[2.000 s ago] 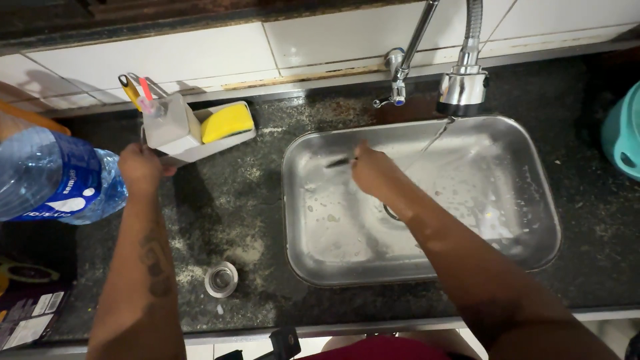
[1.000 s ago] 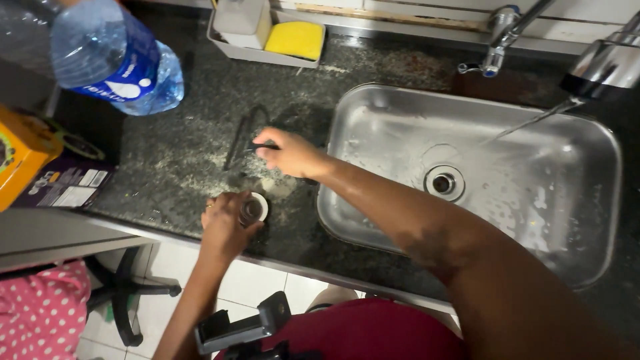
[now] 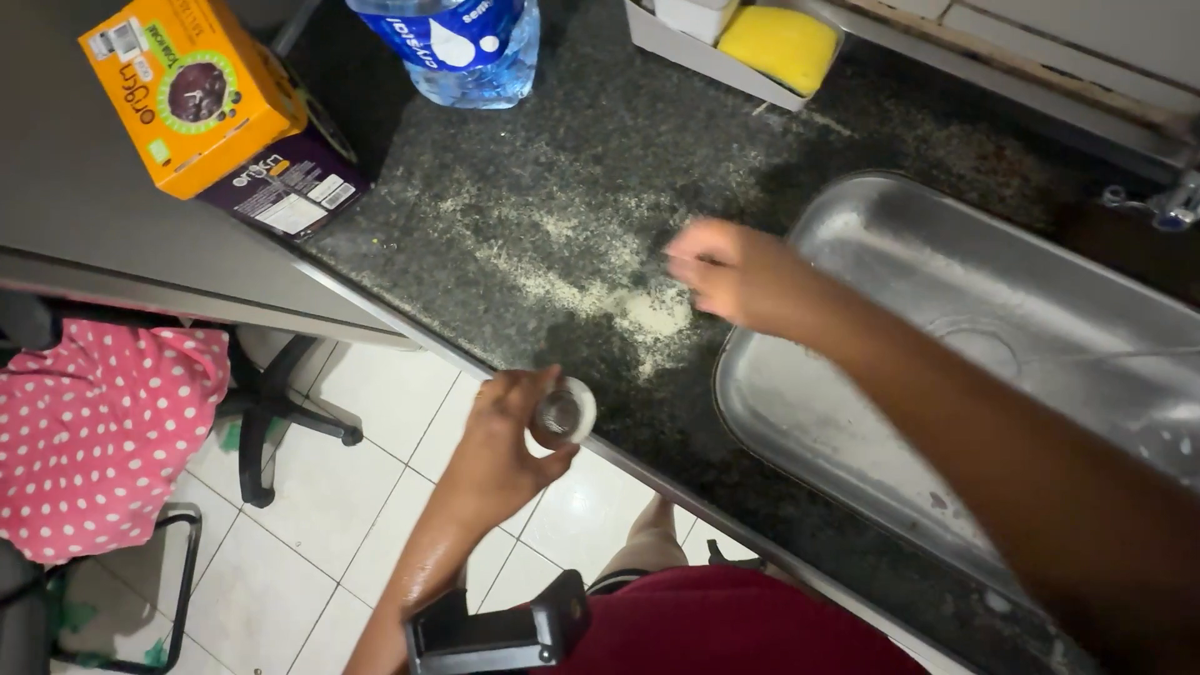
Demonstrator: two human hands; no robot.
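Observation:
My left hand [image 3: 511, 436] grips a small round sink strainer [image 3: 562, 412] by its side, over the counter's front edge. To the right, my right hand [image 3: 727, 272] is blurred above the dark stone counter [image 3: 562, 159], its fingers curled; whether something is between them I cannot tell. Pale powder [image 3: 652, 314] lies scattered on the counter below and left of that hand. The steel sink basin [image 3: 872, 234] is under my right forearm. A yellow sponge [image 3: 780, 47] rests in a grey caddy [image 3: 698, 58] at the back.
A plastic water bottle [image 3: 469, 61] stands at the back left. Beside it, an orange box [image 3: 192, 94] and a purple box [image 3: 291, 192] are near the counter's left end. A metal tap [image 3: 1167, 202] is at the right. Below left is a chair with a pink dotted cloth [image 3: 112, 431].
My left hand has moved from the caddy to the strainer, which stood on the counter, and lifted it. My right hand has left the sink for the powdered counter. The view has shifted left.

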